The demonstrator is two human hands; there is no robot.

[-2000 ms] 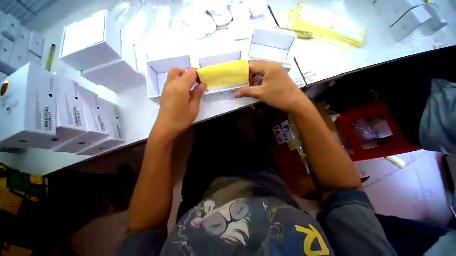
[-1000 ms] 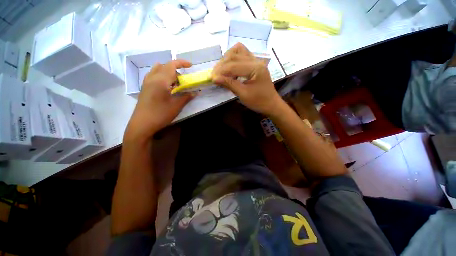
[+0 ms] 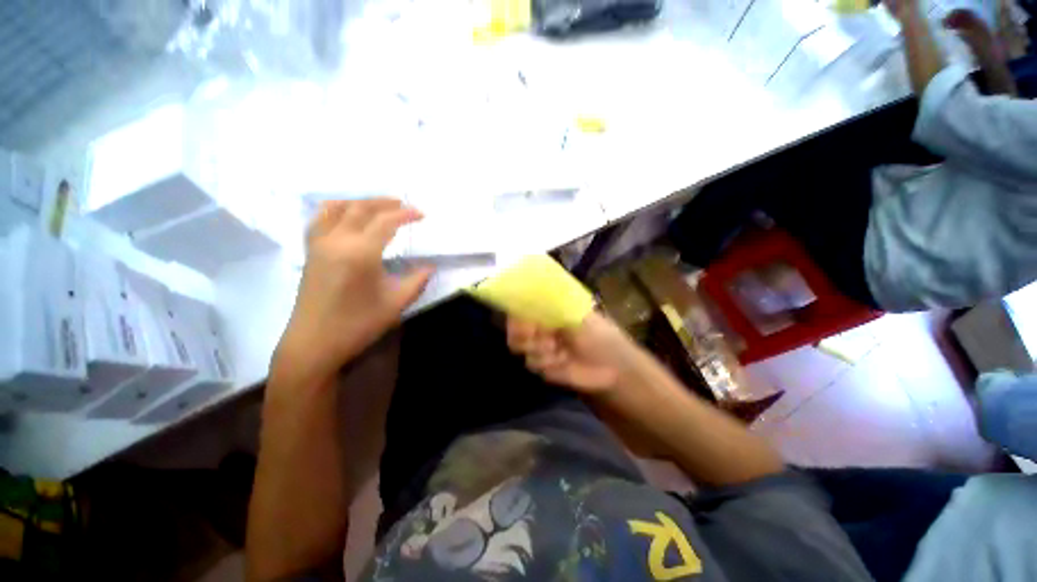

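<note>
My right hand (image 3: 565, 348) holds a yellow sheet (image 3: 537, 291) by its lower right part, just off the table's front edge. The sheet is tilted and blurred. My left hand (image 3: 350, 273) is empty, with thumb and fingers apart, over the table edge beside the open white box trays (image 3: 451, 260). The trays are washed out by glare, so their insides cannot be made out.
Closed white boxes (image 3: 105, 332) stand in a row at the left, with larger white boxes (image 3: 142, 171) behind. A black bag (image 3: 597, 14) lies at the back. Another person's sleeve (image 3: 944, 216) is at the right. A red stool or crate (image 3: 785, 293) stands below.
My right hand has pulled the yellow sheet away from my left hand, down and toward me. My left hand has let go and opened. The view has shifted and brightened.
</note>
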